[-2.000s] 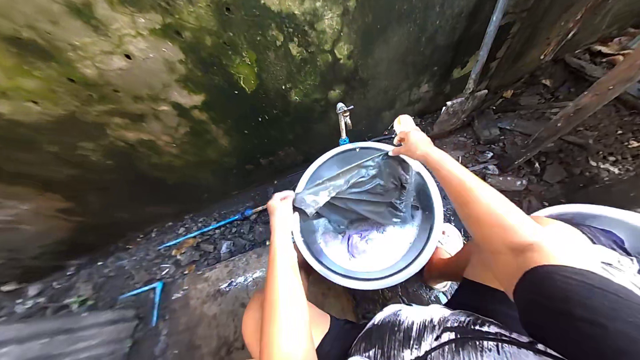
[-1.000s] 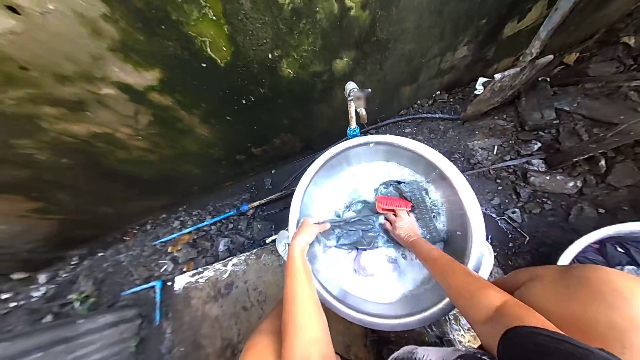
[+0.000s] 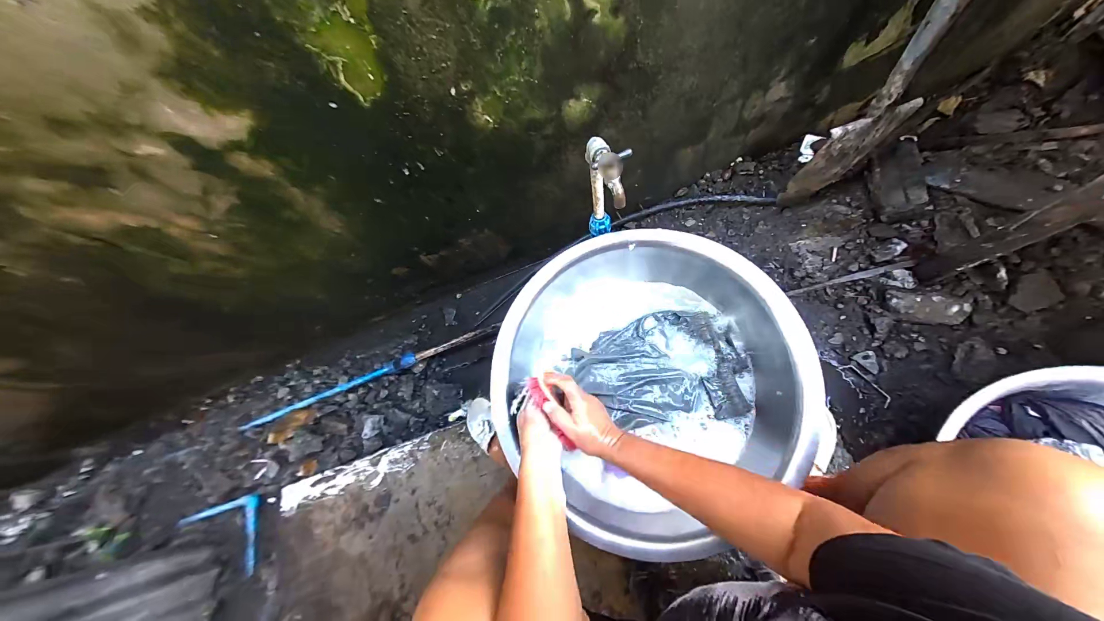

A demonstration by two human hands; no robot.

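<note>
A wide metal basin (image 3: 789,345) holds sudsy water and a soaked dark garment (image 3: 642,366). At the basin's left inner side, my right hand (image 3: 585,416) is closed on a red scrub brush (image 3: 539,395). My left hand (image 3: 535,424) is right against the brush, its fingers partly hidden; whether it grips the brush or some cloth cannot be told. The garment lies spread in the suds, to the right of both hands. Foam covers much of the water.
A tap (image 3: 608,168) on an upright pipe stands behind the basin, before a mossy wall (image 3: 345,129). Blue pipe (image 3: 323,398) lies on gravel at left, beside a concrete slab (image 3: 371,535). A second basin (image 3: 1000,392) with dark clothes sits at right. Wood planks (image 3: 849,155) lie beyond.
The garment was held up between both hands, then lay in the suds with the red brush on it. Both hands and the brush have since moved to the basin's left side.
</note>
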